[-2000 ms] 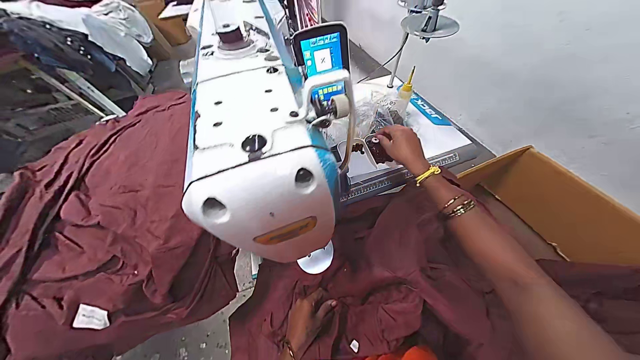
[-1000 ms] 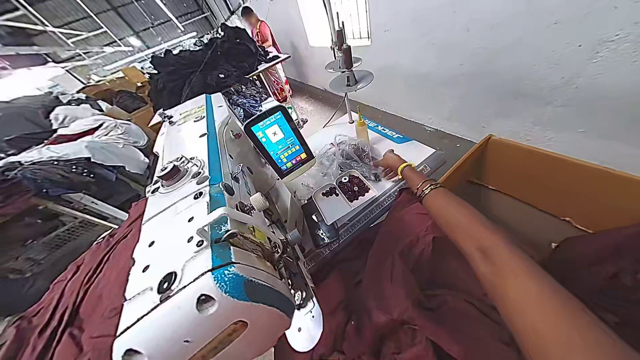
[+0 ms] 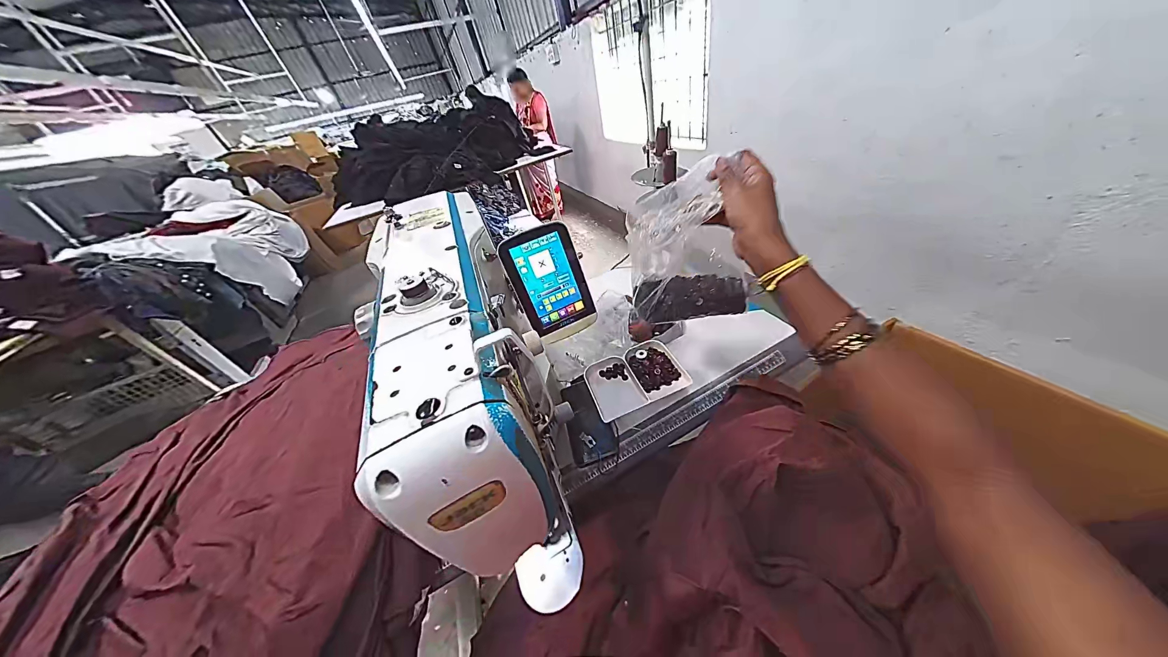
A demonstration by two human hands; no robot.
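Note:
My right hand point(image 3: 753, 205) grips the top of a clear plastic bag point(image 3: 680, 219), raised above the machine table. Dark buttons point(image 3: 698, 297) fill the bottom of the bag. Just below it stands a white divided tray point(image 3: 625, 406), with a few dark buttons in one part and a heap of them in the other. To the left is a white and blue industrial sewing machine point(image 3: 429, 411) with a lit control screen point(image 3: 547, 278). Maroon fabric point(image 3: 776, 520) lies in front of the table and more on the machine's left. My left hand is out of the frame.
A cardboard box point(image 3: 1004, 411) stands at the right, under my forearm. Behind the table is a thread stand point(image 3: 659, 169) with dark cones. Piled dark garments point(image 3: 429, 151) and a person point(image 3: 537, 119) are farther back. White cloth point(image 3: 219, 228) lies at the left.
My right hand has risen from beside the button tray, lifting the clear bag off the table. My left hand, on the maroon fabric two seconds ago, has left the view. The view has tilted up.

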